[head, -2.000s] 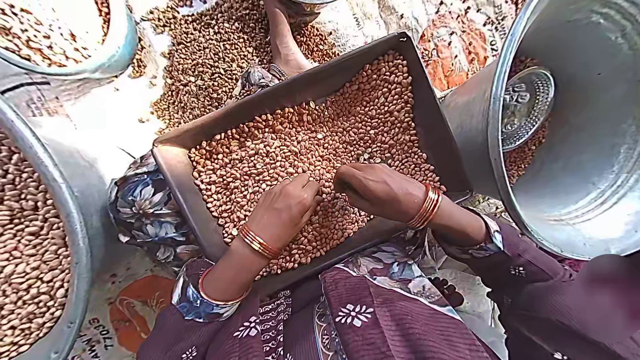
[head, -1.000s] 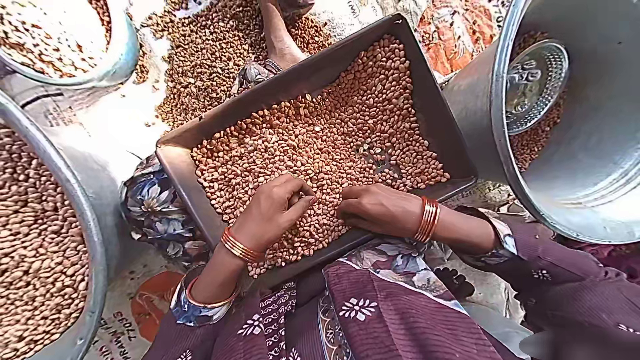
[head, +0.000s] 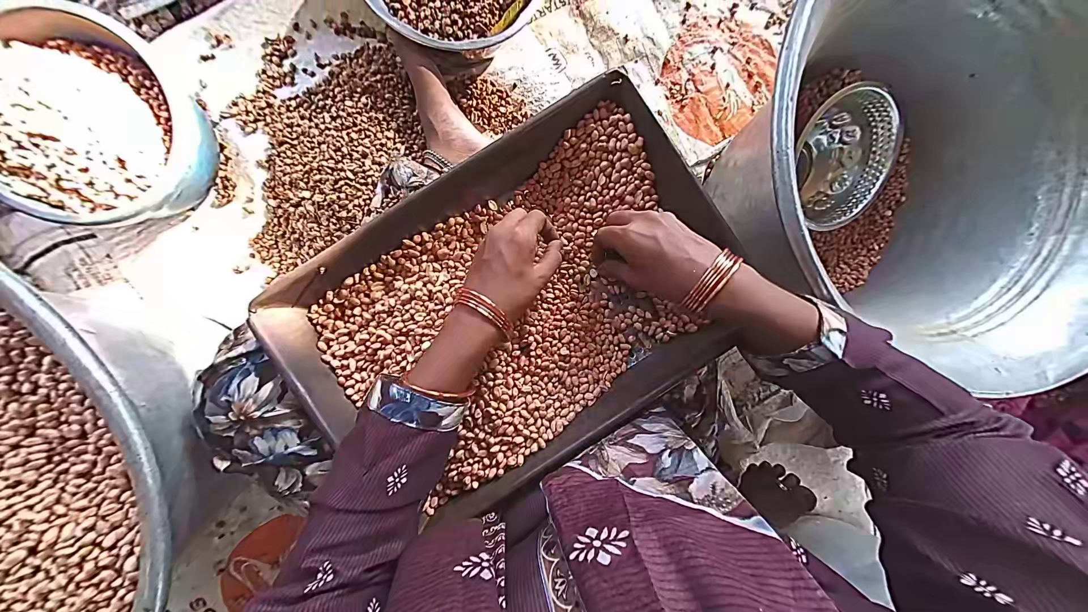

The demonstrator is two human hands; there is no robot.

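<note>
A dark metal tray (head: pixel 293 336) lies tilted across my lap, holding a layer of reddish-brown shelled nuts or beans (head: pixel 501 416). My left hand (head: pixel 514 259) is over the middle of the layer, thumb and index finger bent toward each other; whether a piece is between them cannot be told. My right hand (head: pixel 650 251) rests on the layer a little to the right, knuckles up and fingers curled under, so its fingertips are mostly hidden. Near it the layer thins and some of the tray's bottom shows.
At right a large metal pot (head: pixel 1003 212) lies open toward me, with a perforated metal dish (head: pixel 850 157) on nuts inside. A full metal tub (head: pixel 110 399) stands at left, a basin (head: pixel 191 161) behind it. Loose nuts (head: pixel 323 161) cover printed sacking beyond the tray, beside a bare foot (head: pixel 450 127).
Both my hands have moved away from the tray's near edge, farther up over the layer. A metal bowl of nuts now shows at the top of the view.
</note>
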